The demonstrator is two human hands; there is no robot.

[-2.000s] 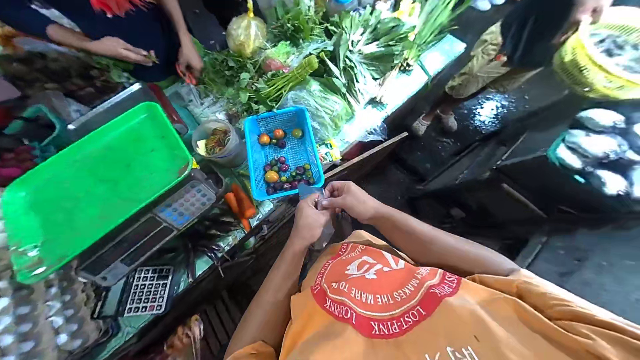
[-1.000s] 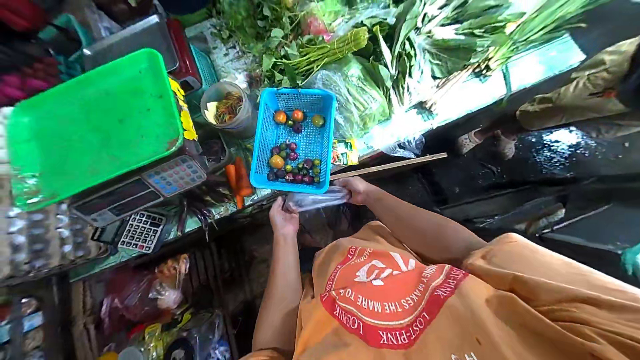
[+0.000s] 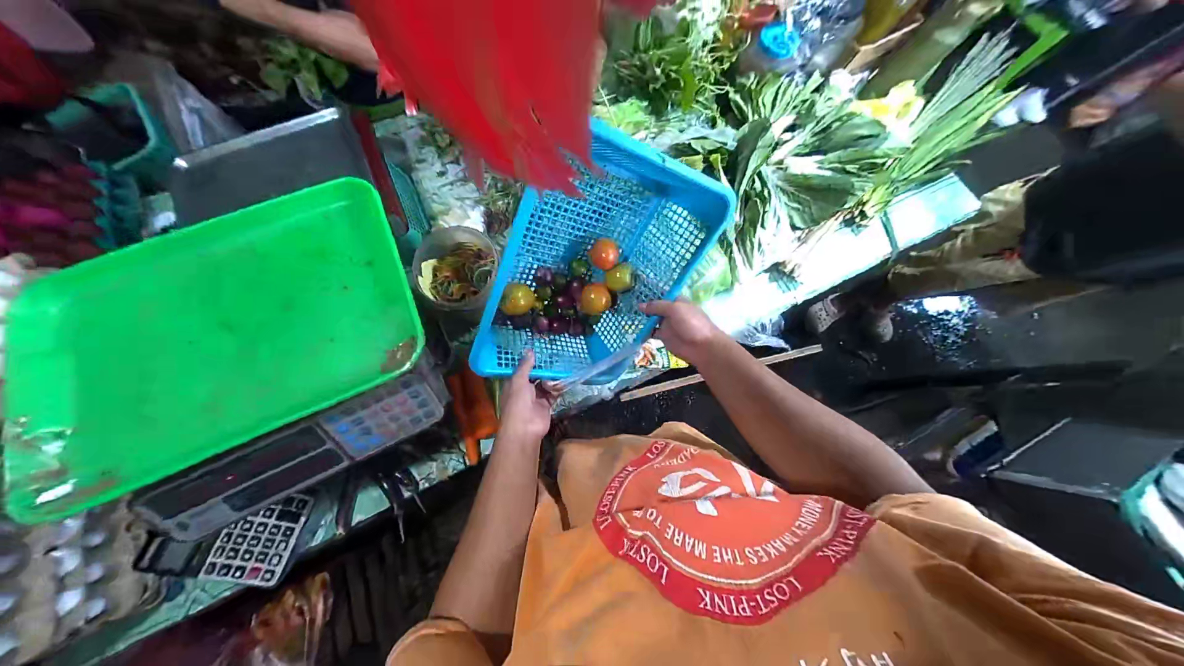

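A blue plastic mesh basket [image 3: 680, 231] is tilted toward me, with tomatoes [image 3: 604, 253] and small dark purple and green round fruits [image 3: 560, 305] gathered in its lower half. At its near edge, my left hand [image 3: 527, 402] and my right hand [image 3: 683, 328] hold a clear plastic bag [image 3: 601, 370] stretched between them. The fingers of my right hand lie at the basket's right rim; my left thumb is by its lower rim. Red strips [image 3: 499, 83] hang over the far end of the basket and hide part of it.
On the left are a green tray [image 3: 213, 342] on a digital scale [image 3: 250, 472], a calculator [image 3: 254, 546] and egg trays [image 3: 65, 592]. A tub [image 3: 453, 273] and carrots [image 3: 474, 407] lie beside the basket. Leafy vegetables [image 3: 795, 176] lie behind it. A person's forearm [image 3: 310, 28] shows at top.
The basket has gone from lying flat to tilted, and its fruits have bunched together. My hands have moved up to its near edge with the bag. Red strips have come into view above it.
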